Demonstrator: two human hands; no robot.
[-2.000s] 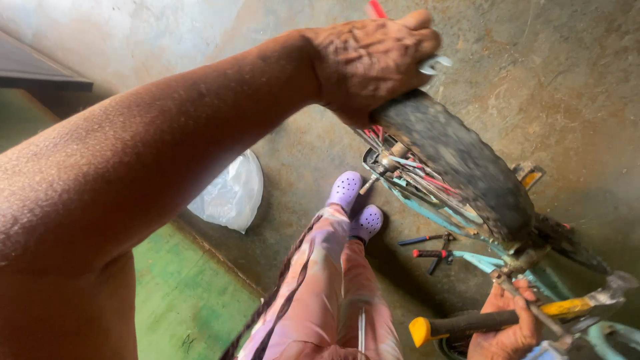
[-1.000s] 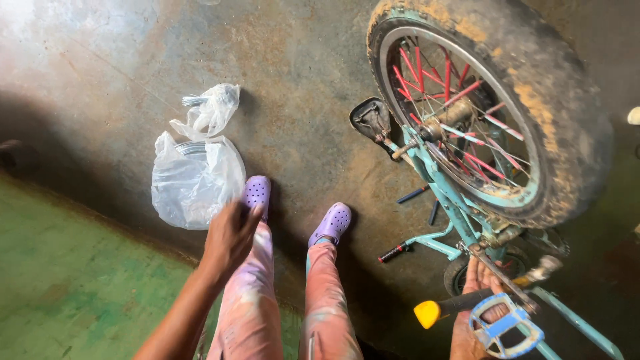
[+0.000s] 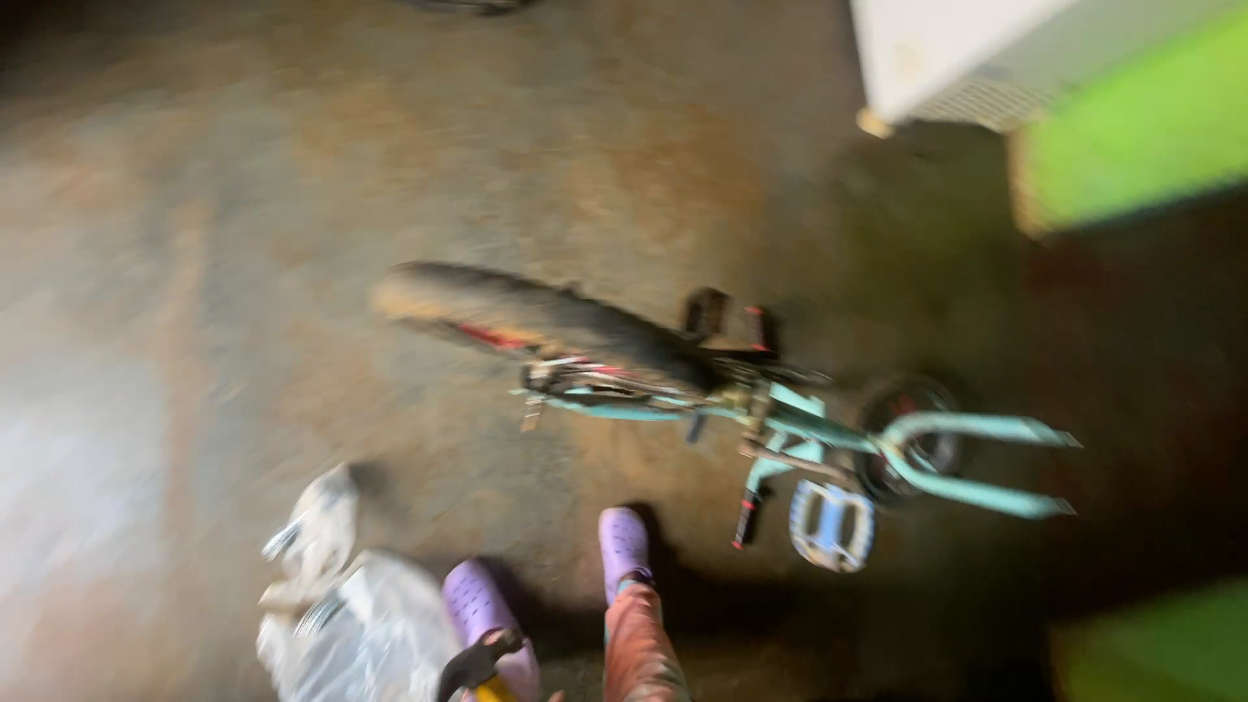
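A small teal bicycle (image 3: pixel 624 409) stands upside down, blurred, its thick-tyred wheel (image 3: pixel 556 317) raised. Its bare fork (image 3: pixel 975 424) points right, above or beside a smaller dark wheel (image 3: pixel 941 448). A blue and white pedal (image 3: pixel 832 525) is on the near side, beside a black and red handlebar grip (image 3: pixel 747 517). At the bottom edge is a hammer (image 3: pixel 473 668) with a dark head and yellow on its handle. A fingertip (image 3: pixel 556 696), apparently of my right hand, shows beside it; the grip is out of frame. My left hand is out of view.
White plastic bags (image 3: pixel 375 624) with metal-looking items lie on the floor at lower left, beside my purple clogs (image 3: pixel 624 546). A white box-shaped object (image 3: pixel 936 58) stands at upper right by a bright green surface (image 3: pixel 1131 127). Another green surface (image 3: pixel 1160 643) is at lower right.
My right hand has come away from the bicycle. My left hand, earlier at the tyre and then above my leg, has left the view. The view has swung strongly.
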